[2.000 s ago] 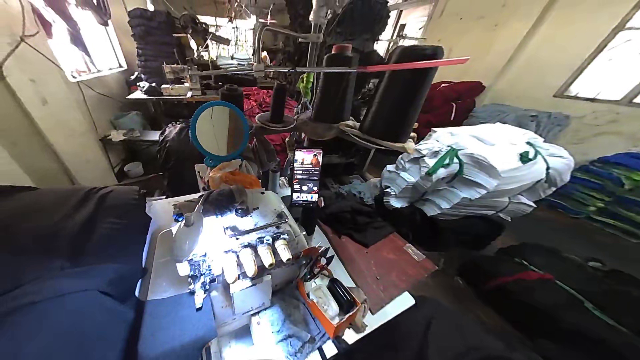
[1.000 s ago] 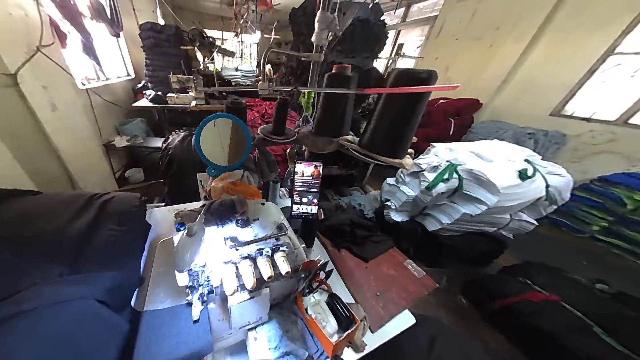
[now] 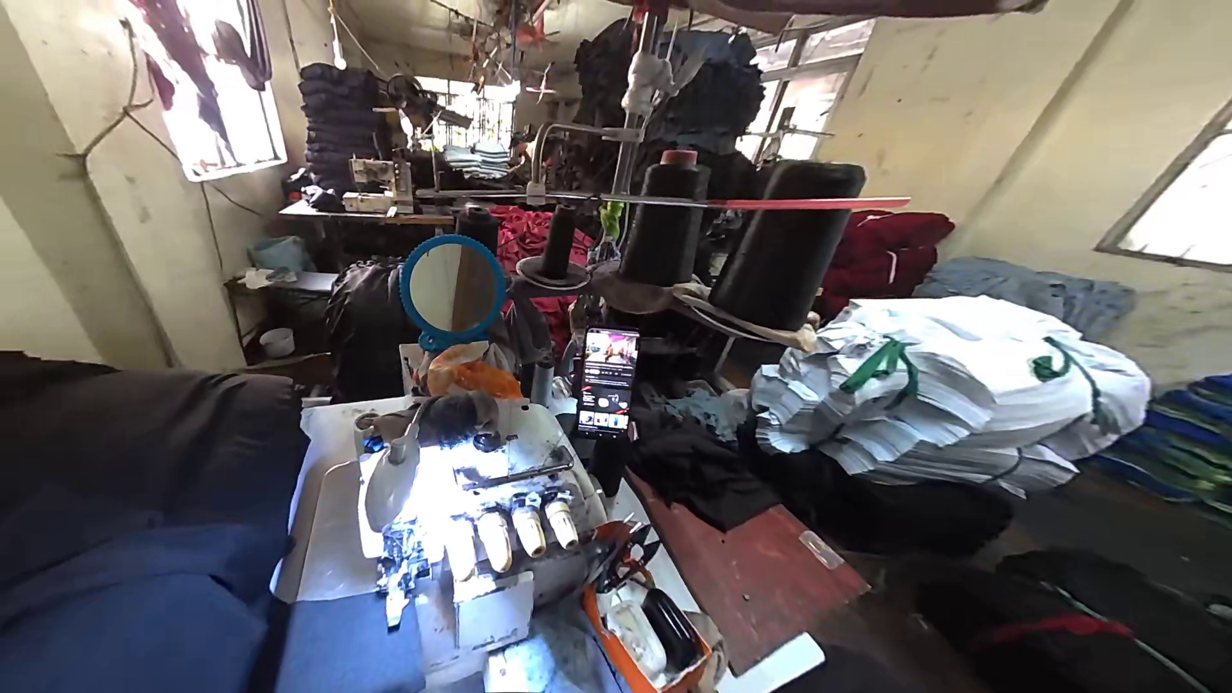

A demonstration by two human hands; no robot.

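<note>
Neither my left hand nor my right hand shows in the head view, so what they hold or touch cannot be told. An overlock sewing machine (image 3: 481, 481) stands in front of me, its lamp glaring on the needle area. Dark blue fabric (image 3: 351, 643) lies at its lower left. Behind the machine a smartphone (image 3: 606, 383) stands upright with its screen lit. A round blue-framed mirror (image 3: 453, 287) is to its left. Large black thread cones (image 3: 664, 223) sit on the thread stand behind. An orange box (image 3: 616, 630) with scissors (image 3: 626, 568) and other small items is right of the machine.
A heap of dark fabric (image 3: 144, 462) rises on the left. White cut pieces tied with green strips (image 3: 953, 385) are stacked at the right, above black bundles (image 3: 1078, 616). A reddish-brown board (image 3: 756, 577) lies right of the machine. Another sewing machine (image 3: 380, 183) stands farther back.
</note>
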